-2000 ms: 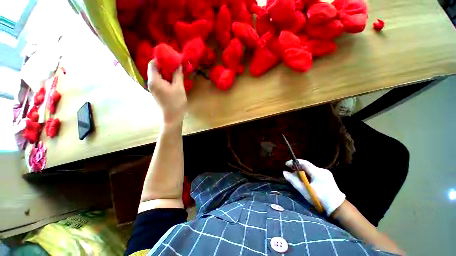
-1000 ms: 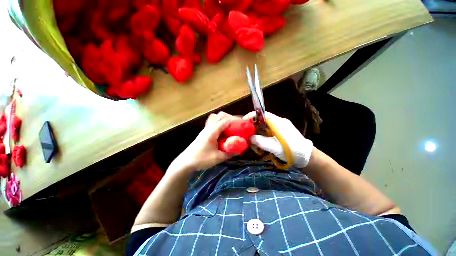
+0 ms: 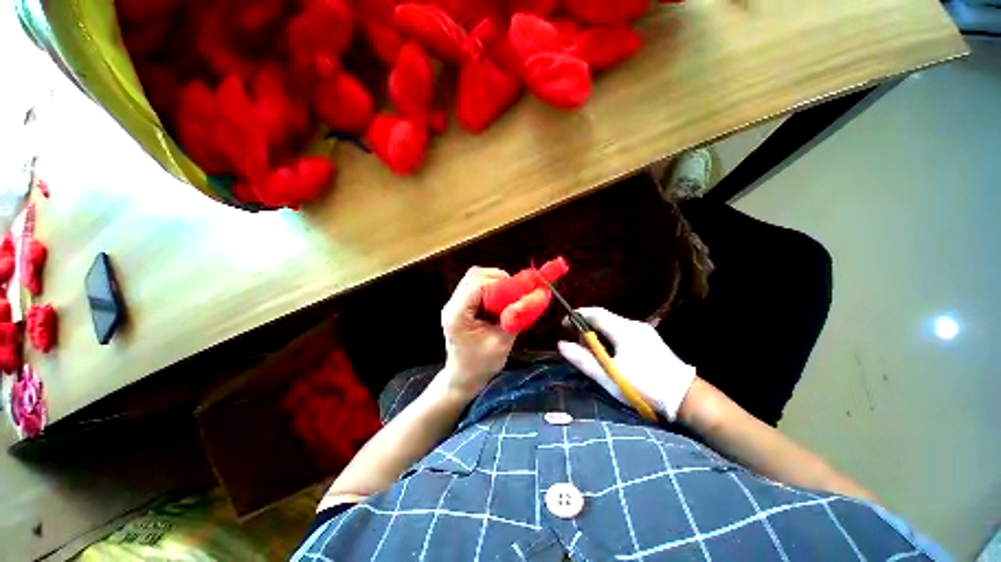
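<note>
My bare left hand [image 3: 474, 329] holds a red plush piece [image 3: 520, 301] above my lap. A small red tip of the piece points up and to the right. My right hand [image 3: 640, 368], in a white glove, holds scissors [image 3: 602, 353] by their yellow-orange handles. The blade tips are at the piece, by the base of the small red tip. The blades look nearly closed; whether cloth lies between them is too small to tell.
A heap of red plush pieces [image 3: 408, 82] lies on the wooden table [image 3: 615, 143] by a yellow-green sack rim [image 3: 132, 110]. A black smartphone [image 3: 104, 298] and red strung pieces [image 3: 33, 269] lie left. A box [image 3: 247, 461] with red pieces stands below. A dark round bin is beyond my hands.
My left hand took a red piece from the heap and brought it to my lap. Since one second ago, my hands have moved apart and the scissors, wide open then, have narrowed with their tips at the piece.
</note>
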